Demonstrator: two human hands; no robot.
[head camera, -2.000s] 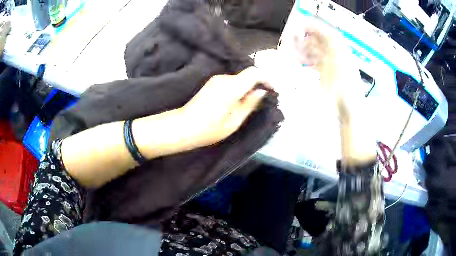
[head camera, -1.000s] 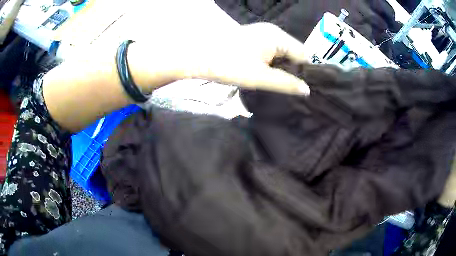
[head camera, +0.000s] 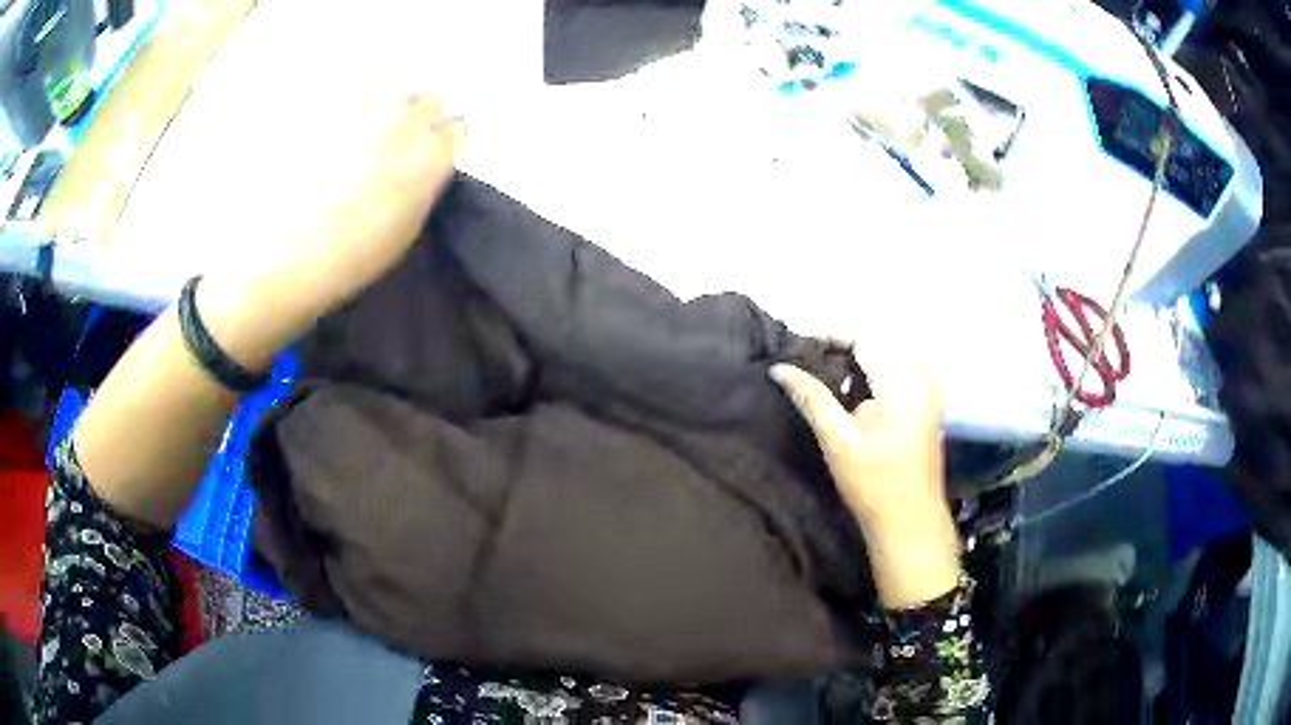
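Note:
A large dark brown garment (head camera: 609, 524) hangs over the front edge of the white table and across my lap. My left hand (head camera: 382, 184) is at its upper left corner on the table, overexposed, with the fingertips at the cloth's edge. My right hand (head camera: 871, 439) grips the garment's right end near the table's front edge, thumb on top of the cloth. The fingers under the cloth are hidden.
Red-handled scissors (head camera: 1083, 344) lie right of my right hand. The white sewing machine (head camera: 1055, 99) stands behind, with a blue tool (head camera: 896, 156) by it. A dark brown panel (head camera: 616, 36) lies at the back. A blue crate (head camera: 234, 496) is below left.
The garment, held up in front of the machine a second ago, is lowered over the lap and table edge. My left hand has moved left and my right hand has come inward, uncovering the scissors.

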